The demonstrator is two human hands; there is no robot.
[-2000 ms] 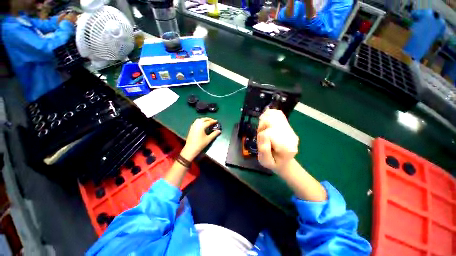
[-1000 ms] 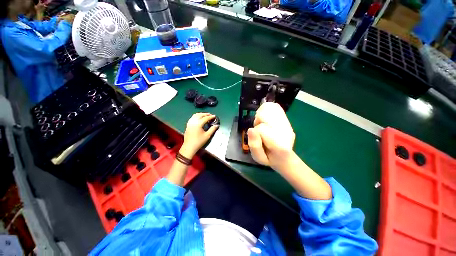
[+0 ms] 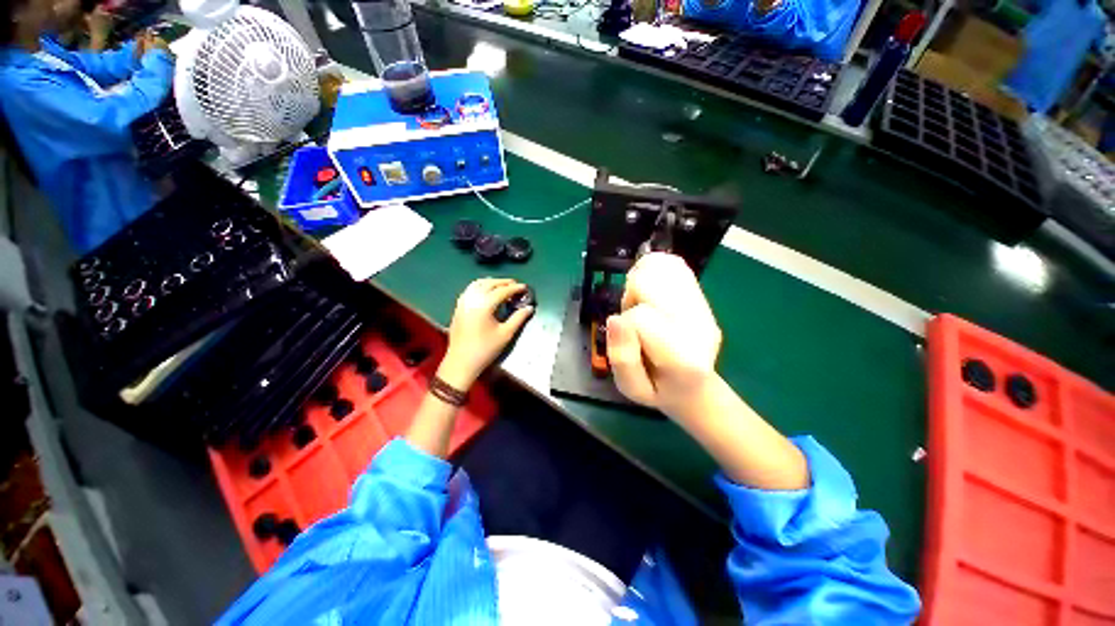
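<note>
My left hand holds a black round part between thumb and fingers, above the bench edge left of the press. My right hand is closed in a fist in front of the black hand press, on its handle, which the fist mostly hides. The orange-and-black fixture shows partly behind the fist, low on the press base; whether a part sits in it is hidden. Several loose black round parts lie on the green bench left of the press.
Blue control box, blue parts bin and white paper slip stand behind left. Black trays are stacked at left over a red tray. Another red tray is at right. A white fan and coworkers are beyond.
Since two seconds ago, the view has shifted slightly and my right fist has moved a little relative to the press. Both hands keep their grips. Almost nothing differs from one second ago.
</note>
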